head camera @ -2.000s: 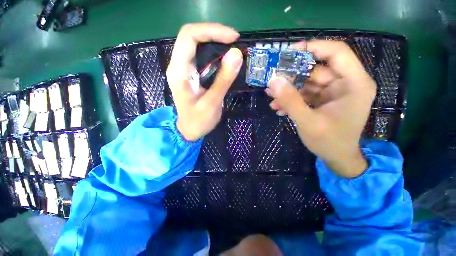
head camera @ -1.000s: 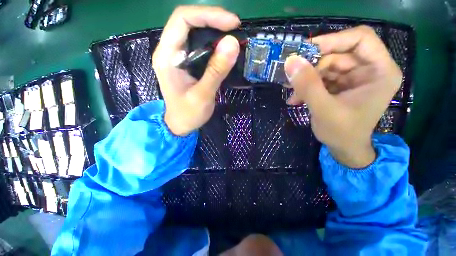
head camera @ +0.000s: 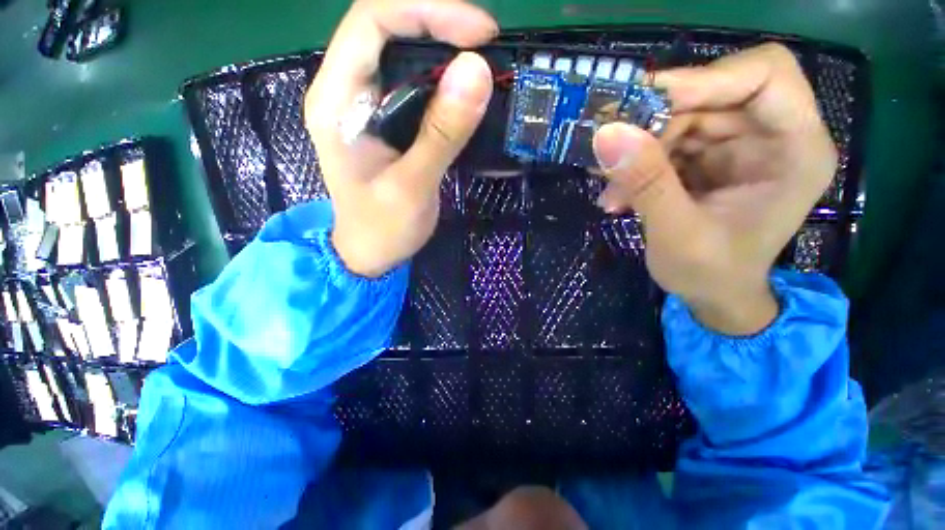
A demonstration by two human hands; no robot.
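My left hand [head camera: 399,145] grips the left end of a black phone housing [head camera: 409,70], with a dark shiny part [head camera: 399,109] under the thumb. A blue circuit board [head camera: 565,107] with metal shields lies over the housing's right part. A row of small white keys or parts [head camera: 582,66] shows along its upper edge. My right hand [head camera: 689,135] holds the board's right end, thumb on its face, fingers behind. Red wires [head camera: 497,79] run from the board's left end to the housing. Whether the board is fully seated, I cannot tell.
A large black pocketed tray [head camera: 497,352] lies below my hands. At left a black side tray [head camera: 178,223] holds rows of white-backed parts [head camera: 65,207]. Dark phone parts [head camera: 93,36] lie at the far left on the green surface [head camera: 244,36]. Crinkled plastic [head camera: 917,414] is at right.
Both hands moved up in the picture and slightly apart. The board now lies flatter along the housing, and the row of white parts above it shows more clearly.
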